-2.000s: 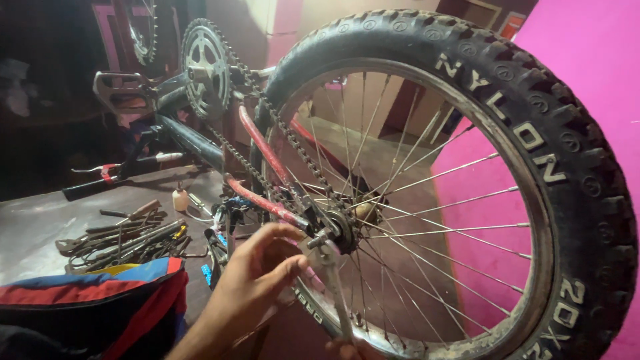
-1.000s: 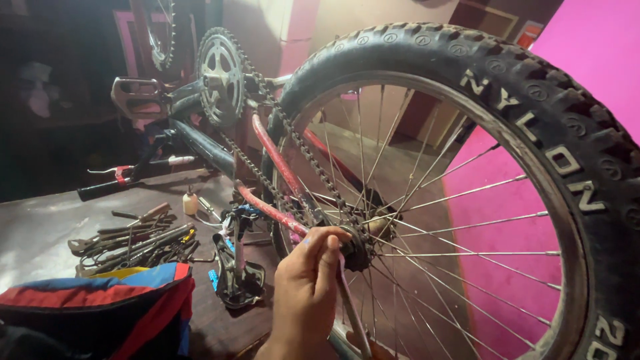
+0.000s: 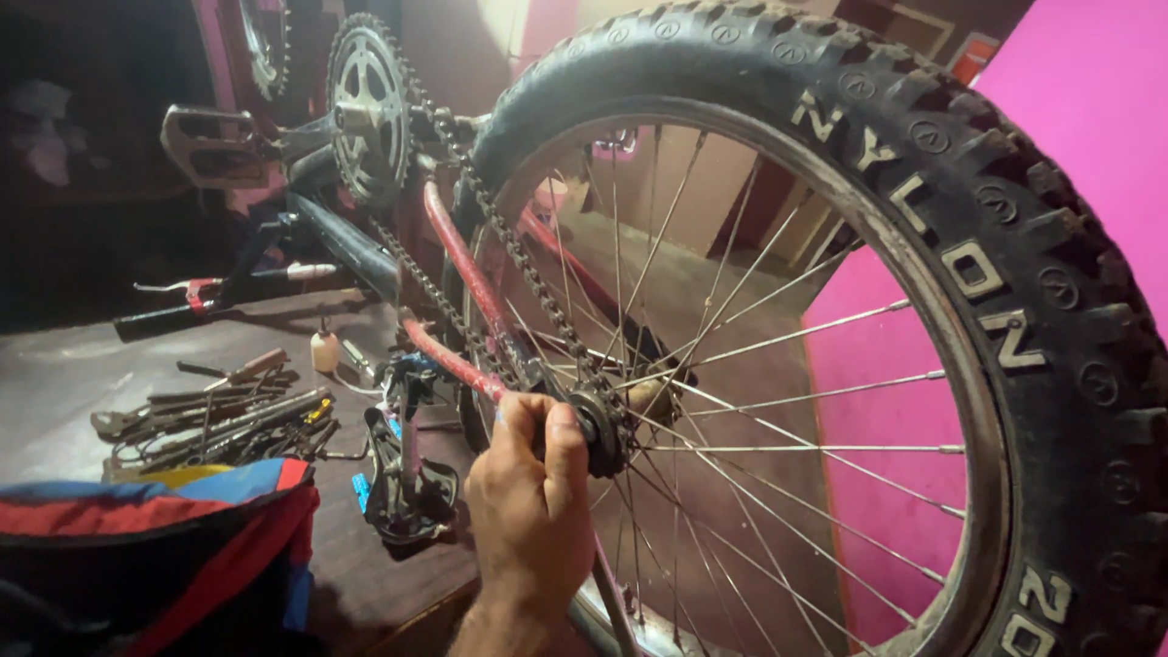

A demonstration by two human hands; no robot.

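A bicycle with a red and dark frame stands upside down, its rear wheel with a knobby tyre [image 3: 967, 274] filling the right side. My left hand [image 3: 534, 511] pinches a small part at the rear axle end, beside the sprocket [image 3: 602, 429]; the fingers hide that part. The chain [image 3: 520, 246] runs from the sprocket to the chainring [image 3: 370, 109]. Below the hand a narrow metal bar [image 3: 613, 593] slants down; whether the hand touches it cannot be told. A red frame stay [image 3: 456, 360] ends at the fingertips. My right hand is out of view.
A pile of wrenches and other hand tools [image 3: 219, 411] lies on the table [image 3: 55, 365] at left. Nearby are a small bottle [image 3: 325, 351], a black bicycle part with straps [image 3: 411, 493] and a red, blue and black bag [image 3: 155, 538]. A pedal [image 3: 214, 146] juts out at upper left.
Two seconds ago a wrench-like metal tool showed at the axle, with fingertips at its lower end; those fingertips have left the view. My left hand has turned more upright at the axle.
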